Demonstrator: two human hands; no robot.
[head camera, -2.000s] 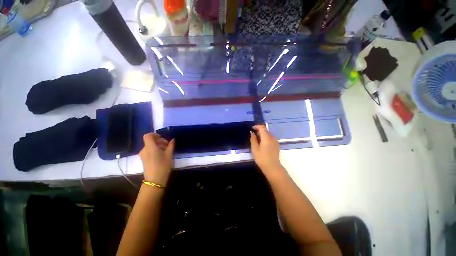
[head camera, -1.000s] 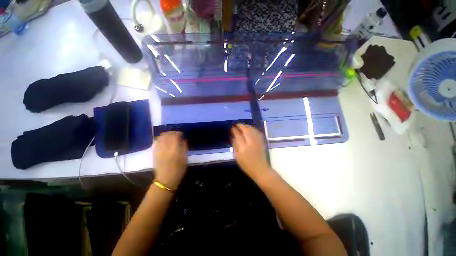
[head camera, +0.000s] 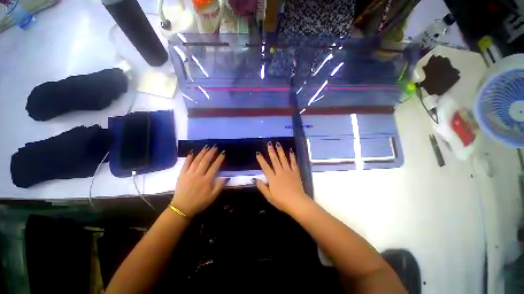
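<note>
The clear bluish template (head camera: 333, 127) lies on the white tabletop with its upper leaf raised behind, showing white glare streaks and a pink line. A long black fabric piece (head camera: 241, 154) lies flat along the near edge of its left half. My left hand (head camera: 201, 175) rests flat on the left part of the fabric, fingers spread. My right hand (head camera: 281, 175) rests flat on its right part, fingers spread. Neither hand grips anything. The right half of the template shows a white-outlined slot and no fabric.
Two dark fabric stacks (head camera: 77, 93) lie at left. A dark slab (head camera: 135, 140) with a white cable sits on a blue pad (head camera: 166, 143). A dark tumbler (head camera: 138, 31) is upper left. At right are a small dark tool (head camera: 437, 150), red packet (head camera: 462, 127), brown cloth (head camera: 440, 74) and fan (head camera: 508, 103).
Both hands have gone from pinching the fabric's ends to lying flat on it, closer together. The fabric now lies flatter along the template's near edge.
</note>
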